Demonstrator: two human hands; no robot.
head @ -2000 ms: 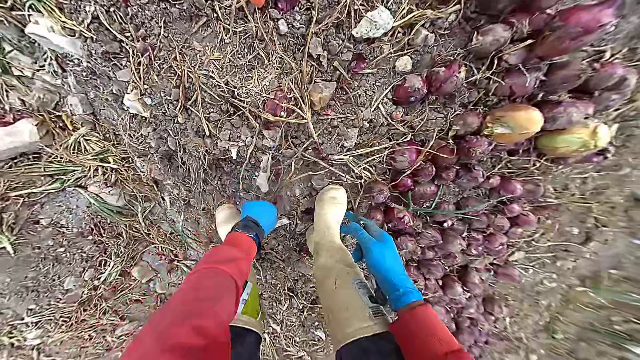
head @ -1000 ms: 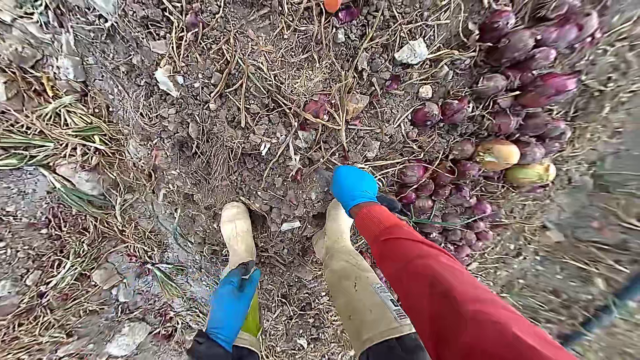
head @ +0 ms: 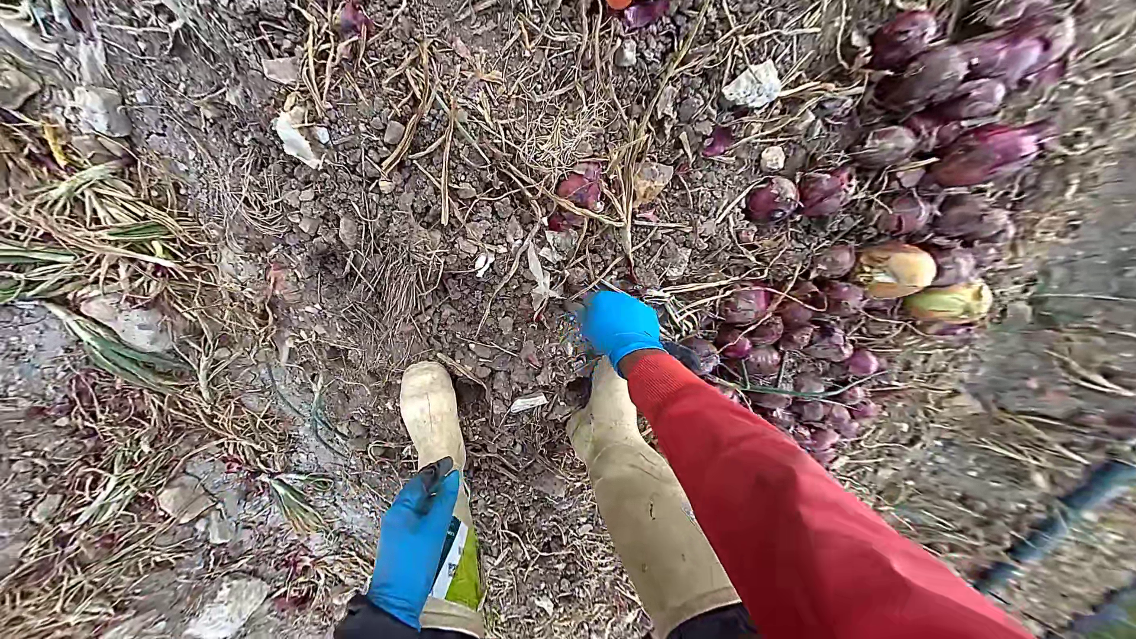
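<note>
My right hand [head: 617, 324], in a blue glove below a red sleeve, is low over the soil just beyond the toe of the right rubber boot [head: 635, 488]. Its fingers are hidden, and dry stalks and a dark object lie beside it. My left hand [head: 413, 541], also gloved in blue, hangs over the left boot [head: 430, 413]; something dark shows at its fingertips, too unclear to name. A pile of small red onions [head: 821, 346] lies right of my right hand. Larger red onions [head: 985, 155] lie farther up, and two yellowish onions [head: 896, 271] sit between.
A red onion [head: 581, 188] lies in the soil ahead, among dry stalks and roots. Pale stones [head: 753, 85] are scattered about. Green and dry onion tops [head: 115, 346] cover the left side. A dark hose or pipe [head: 1056, 524] crosses the lower right.
My left hand has drawn back from the soil between the boots to above the left boot. My right hand has shifted from beside the right boot to just beyond its toe.
</note>
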